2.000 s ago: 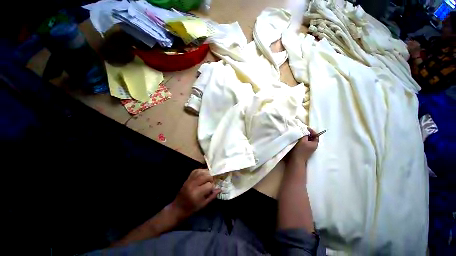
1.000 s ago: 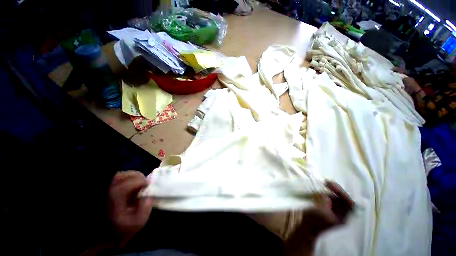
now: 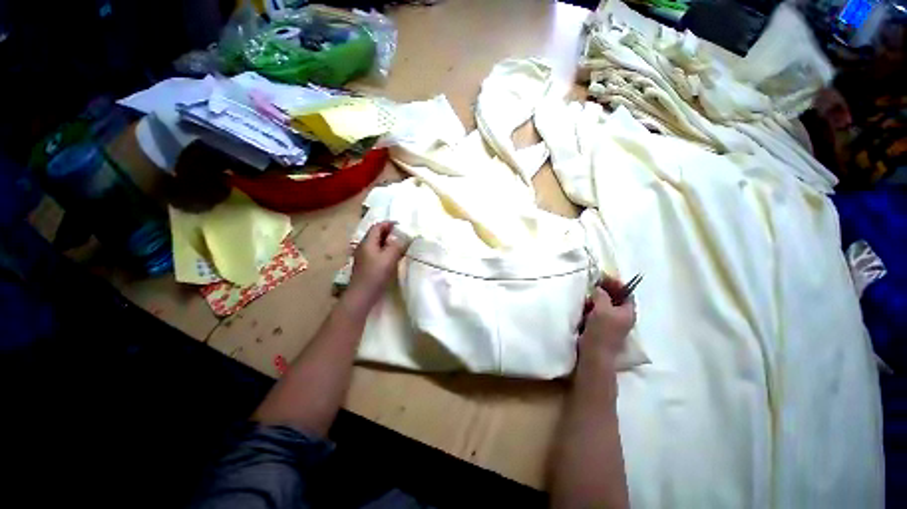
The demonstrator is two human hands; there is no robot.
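Note:
A cream garment [image 3: 497, 323] lies on the brown table in front of me. A straight dark seam line runs across it below its upper band, and a short vertical seam shows lower down. My left hand [image 3: 381, 256] pinches the band at its left end. My right hand [image 3: 607, 313] is at the band's right end, fingers closed around thread snips [image 3: 631, 287] whose dark tips point up and right past the fingers. The cloth edge in the right hand is partly hidden by the fingers. Cream strips [image 3: 512, 104] loop beyond the garment.
Large cream layers [image 3: 716, 328] lie at the right, with a crumpled cream pile [image 3: 666, 84] behind. A red tray [image 3: 318, 186] of papers, yellow paper [image 3: 234, 244], a red-patterned scrap [image 3: 261, 283], a dark bottle [image 3: 104, 199] and a plastic-wrapped green basket [image 3: 313, 60] are left. A person's hand [image 3: 833, 109] shows far right.
Both hands have moved up and away from me with the band, from the near table edge onto the table. The cloth stretched between them now lies down. At far right, cream cloth is lifted.

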